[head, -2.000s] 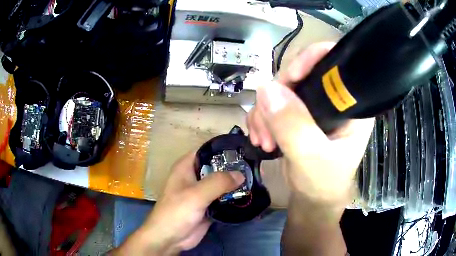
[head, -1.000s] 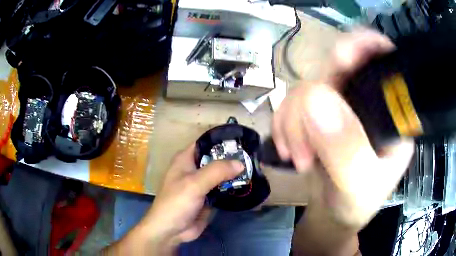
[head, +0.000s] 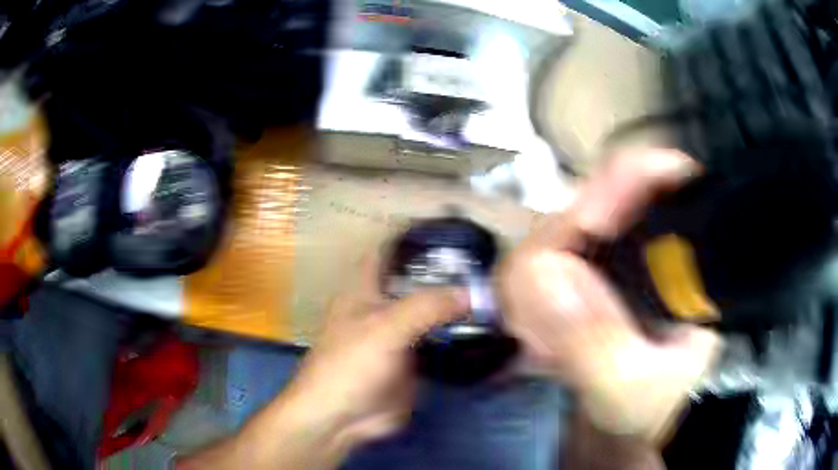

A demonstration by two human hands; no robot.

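The frame is blurred. My left hand [head: 368,367] holds a black camera housing [head: 469,358] at the bench's front edge, open side up, with the thumb over the circuit board [head: 441,266] inside. My right hand [head: 588,303] is closed around the large black electric screwdriver [head: 753,229] with its orange-yellow label, just right of the housing. The screwdriver's tip cannot be made out.
The pale screw feeder [head: 368,101] stands behind the housing, with white paper [head: 528,179] beside it. Two board-fitted housings [head: 170,207] lie at left by orange tape [head: 257,248]. Dark parts pile behind them. A red item [head: 152,395] is at lower left.
The view has shifted and blurred. My right hand and the screwdriver first moved right, away from the housing, and now sit lower. My left hand still holds the housing.
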